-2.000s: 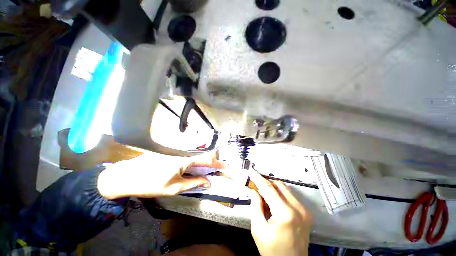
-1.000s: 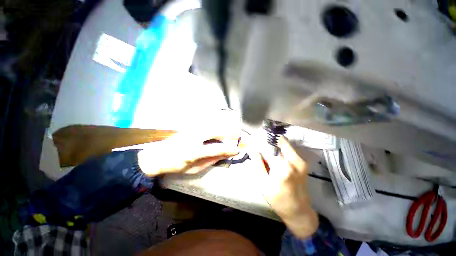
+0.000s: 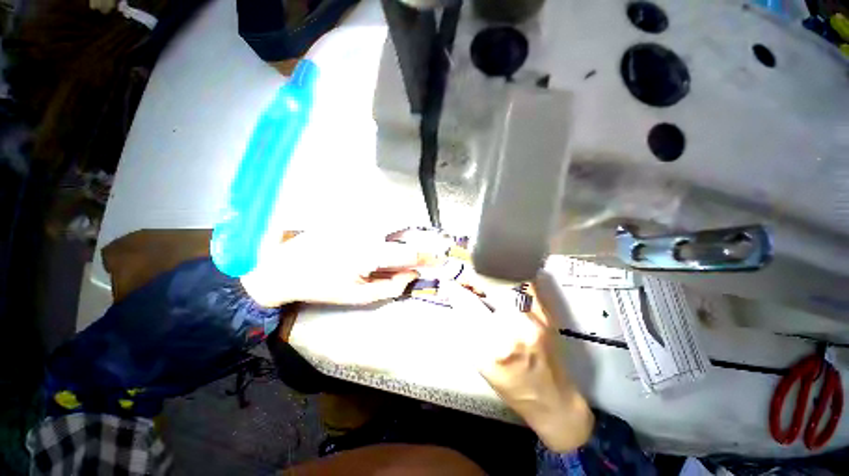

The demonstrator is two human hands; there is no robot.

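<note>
A brown fabric band lies at the left of the machine table and runs under my left sleeve. My left hand lies over small dark and white fabric pieces just left of the needle area. My right hand is at the right of these pieces, its fingertips beside the presser area, partly behind the machine head's end. Strong glare washes out both hands' fingers, so their grip cannot be told clearly. The needle is hidden.
The off-white sewing machine head fills the upper right, with a silver thread guide. A bright blue bottle-shaped object stands left. Slotted white pieces and red-handled scissors lie right. A dark navy loop is at the far edge.
The view has shifted, so the machine head shows further right than two seconds ago. My left hand is now palm down over the fabric. The brown band at left shows more than at first.
</note>
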